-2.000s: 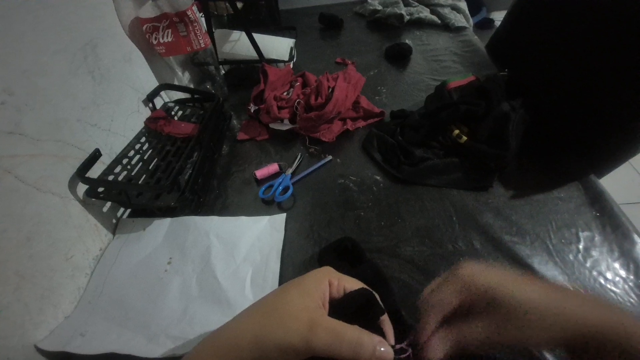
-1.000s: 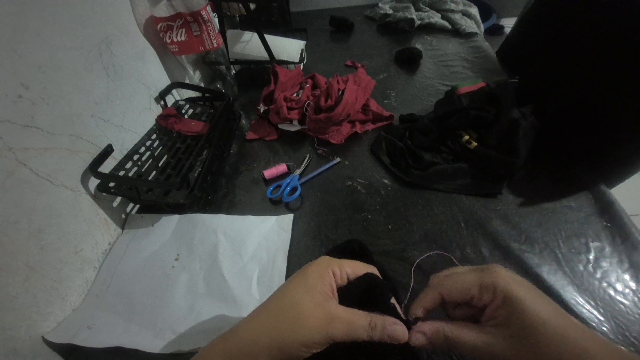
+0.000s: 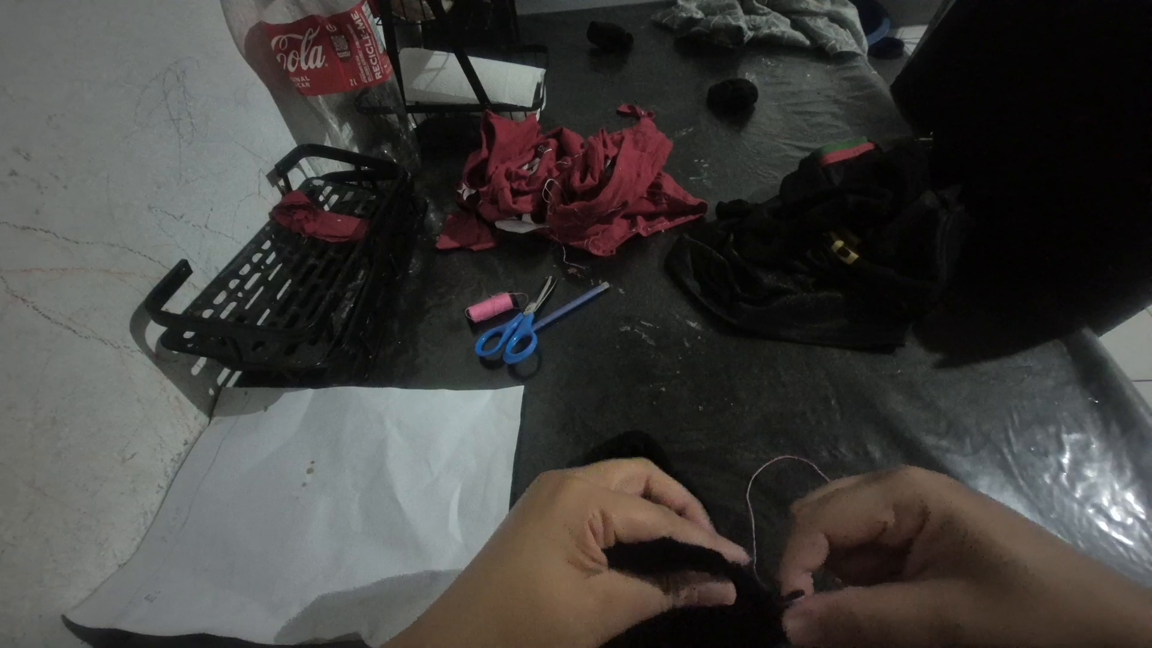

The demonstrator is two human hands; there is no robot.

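At the bottom centre, my left hand [image 3: 594,558] grips a piece of black fabric [image 3: 702,621] between thumb and fingers. Close on its right, my right hand [image 3: 900,549] pinches the edge of the same fabric with thumb and forefinger. A thin pink thread [image 3: 750,504] loops up from the fabric between the hands towards my right knuckles. Whether a needle is between the right fingertips cannot be told. Beyond the hands lie blue-handled scissors [image 3: 517,337], a blue stick-like item [image 3: 576,304] and a spool of pink thread [image 3: 491,307].
White paper [image 3: 360,504] lies at left, below a black plastic rack [image 3: 279,270] holding a red scrap. Behind are a cola bottle [image 3: 315,72], crumpled red cloth [image 3: 576,180] and small black bundles [image 3: 732,95]. Black fabric with a yellow part [image 3: 810,252] lies at right.
My right hand, blurred two seconds ago, is now sharp and close to the left at the fabric. The thread loop beside it shows one second ago and now.
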